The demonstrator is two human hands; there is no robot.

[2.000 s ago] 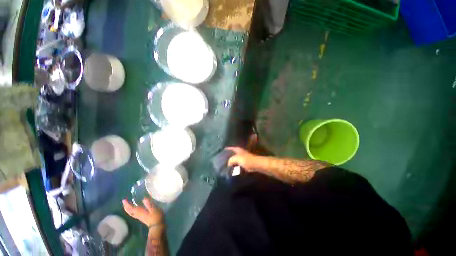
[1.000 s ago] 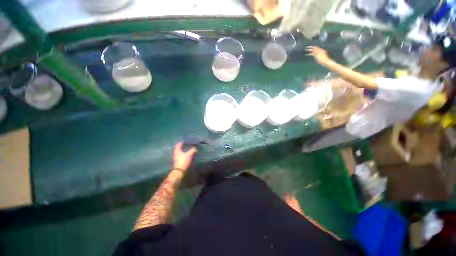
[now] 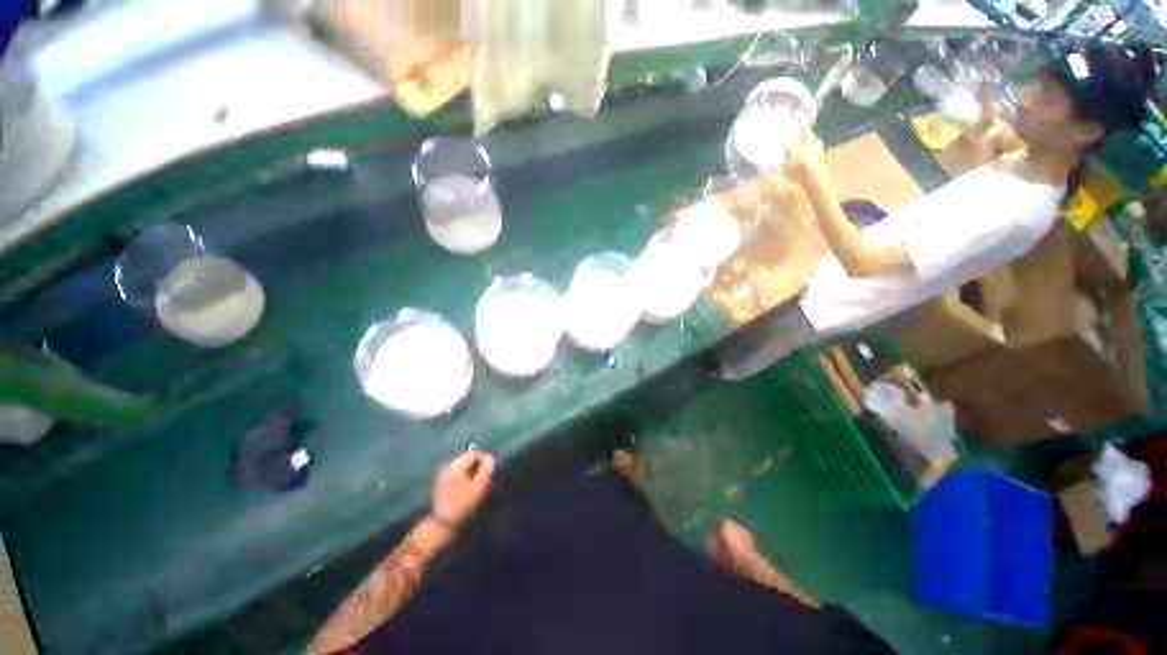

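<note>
Several clear cylinders with white lower parts stand in a row along the near bench edge; the nearest container [image 3: 416, 367] is at the row's left end. A dark crumpled cloth [image 3: 273, 450] lies on the bench left of the row. My left hand [image 3: 463, 486] is at the bench's near edge, below the nearest container and not touching it. Its fingers are curled and nothing shows in them. My right hand [image 3: 732, 548] is low beside my body, away from the bench, small and blurred; its fingers and any contents are unclear.
Greyer containers [image 3: 209, 302] stand on the bench's far side. A person [image 3: 947, 250] at the right holds a container [image 3: 768, 128] above a cardboard sheet [image 3: 781, 237]. A blue bin [image 3: 983, 544] and cardboard boxes [image 3: 1037, 371] are below right. A draped cloth [image 3: 538, 58] hangs from the shelf.
My left hand has let go of the dark cloth, which now lies on the bench. The view has shifted to the right. The other person, reaching out earlier, now has a container in hand.
</note>
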